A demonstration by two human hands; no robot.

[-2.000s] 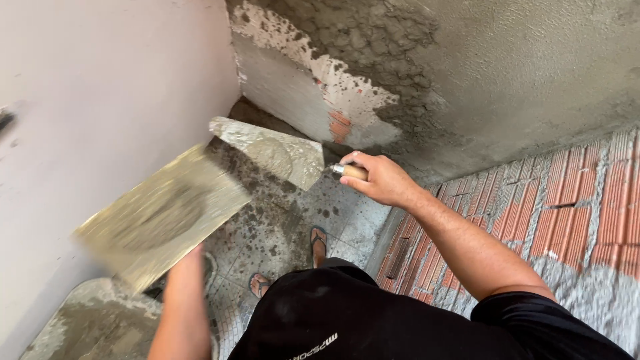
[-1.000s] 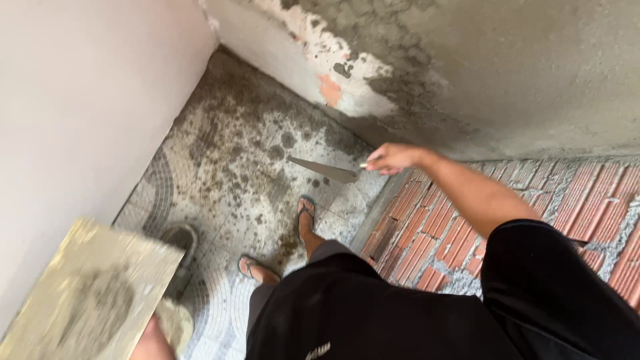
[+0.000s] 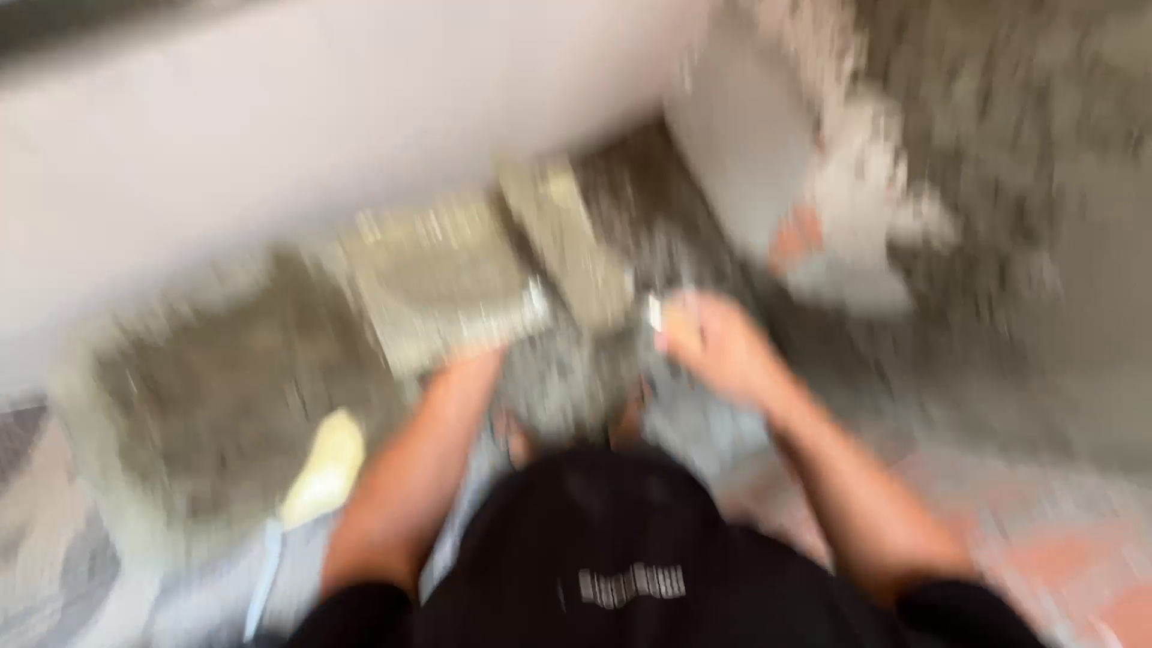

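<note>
The head view is strongly blurred. My right hand (image 3: 715,346) is closed around the wooden handle of a mason's trowel (image 3: 571,247), whose mortar-smeared blade lies up and left of the hand. Left of the blade is a square plasterer's hawk (image 3: 441,274), with a dark round patch of mortar on its face. My left forearm reaches up to the hawk's lower edge; the hand itself is hidden beneath the board. Blade and hawk are side by side, and whether they touch cannot be told.
A mortar trough (image 3: 76,459) filled with grey mortar is at the left, with a pale yellow object (image 3: 324,468) by its edge. A light wall (image 3: 315,117) rises behind. Rough, partly plastered wall (image 3: 1017,270) stands at the right, and exposed brick (image 3: 1053,549) shows lower right.
The hawk has come from the lower left up beside the trowel, whose broad face now shows instead of its edge. The view has shifted so the mortar trough shows at left.
</note>
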